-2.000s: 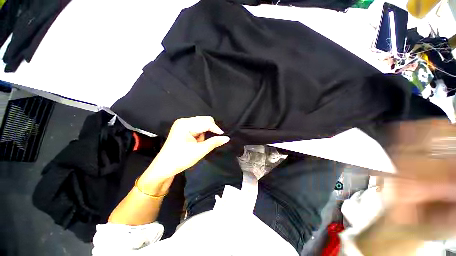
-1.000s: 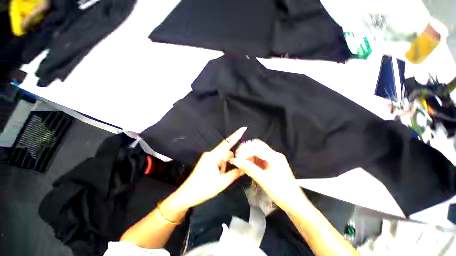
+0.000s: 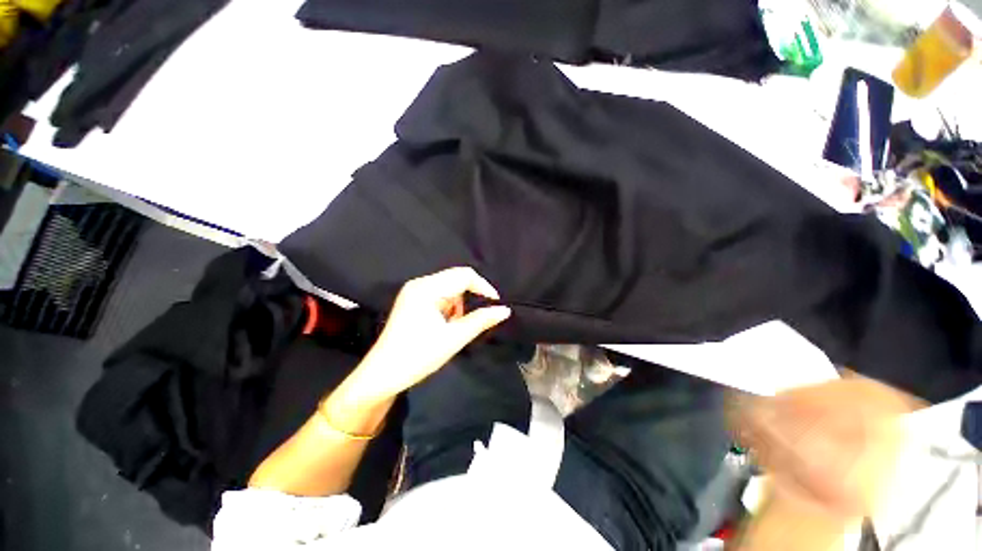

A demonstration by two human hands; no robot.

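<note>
A large black garment [image 3: 689, 215] lies across the white table, its near edge at my lap. My left hand [image 3: 452, 312] pinches the folded near edge of the garment between thumb and fingertips. My right hand [image 3: 829, 436] is out to the right, over the table's near edge, strongly blurred and away from the fold. I cannot tell whether it holds a needle. No needle or thread can be made out.
A second black garment piece [image 3: 538, 24] lies at the far table edge. A dark smartphone [image 3: 858, 116], a yellow-brown container [image 3: 934, 54] and thread clutter [image 3: 915, 210] are on the right. A black cloth heap [image 3: 183, 387] is below the table at left.
My right hand was beside my left at the fold a second ago and has swung out to the right. My left hand has gone from spread fingers to a pinch on the fold.
</note>
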